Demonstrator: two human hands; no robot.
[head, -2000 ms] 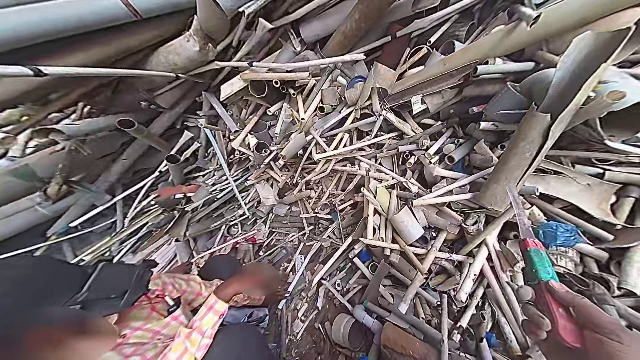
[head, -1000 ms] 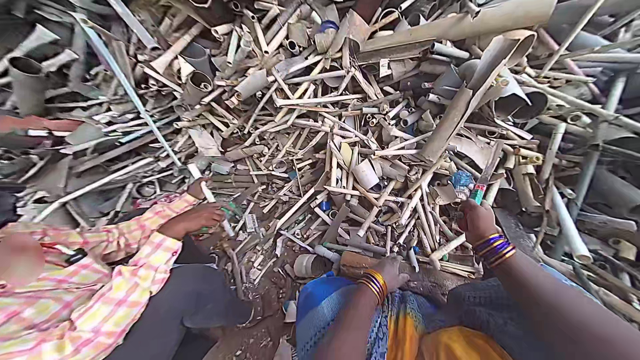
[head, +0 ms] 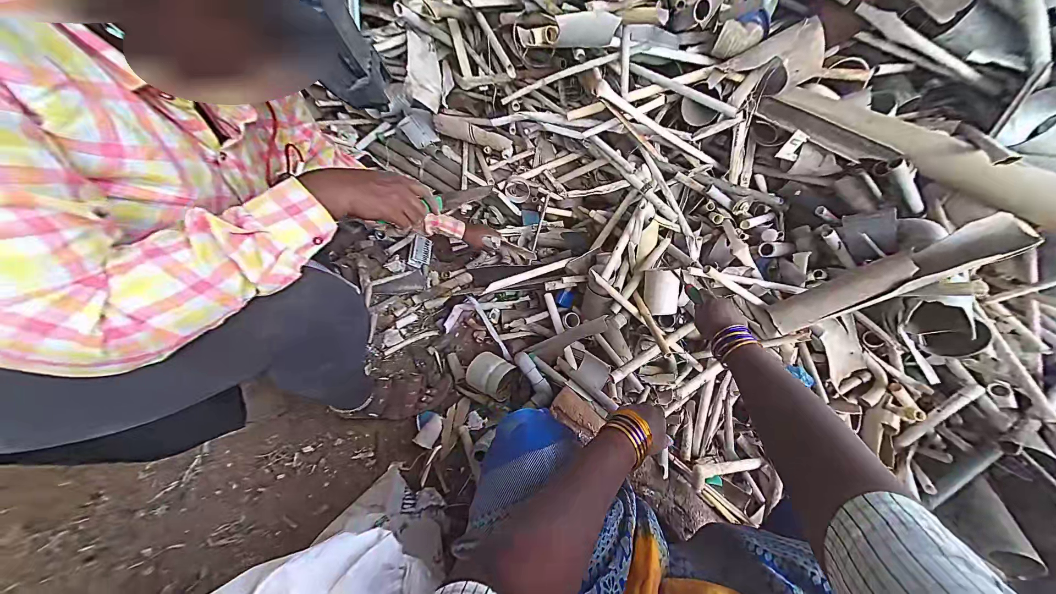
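Observation:
My left hand (head: 648,425), with bangles at the wrist, is low over the pile beside a brown block (head: 577,410); whether it grips anything is hidden. My right hand (head: 716,315) is closed on a tool handle, of which only a small dark green and red part shows near a short white pipe piece (head: 661,292). The tool's blade cannot be made out. Around both hands lie cut plastic pipes and thin tubes. A wide grey split pipe (head: 891,276) lies right of my right hand.
A co-worker in a checked shirt (head: 165,247) sits close at the left, a hand (head: 384,196) at a green-handled blade over the pile. A wide cream pipe (head: 949,157) crosses the upper right. A white sack (head: 355,561) lies on the brown ground at the bottom.
The view has shifted strongly, bringing the co-worker nearer. My right hand, which held a blade with a green and red handle upright at the right, is now over the pipe pieces.

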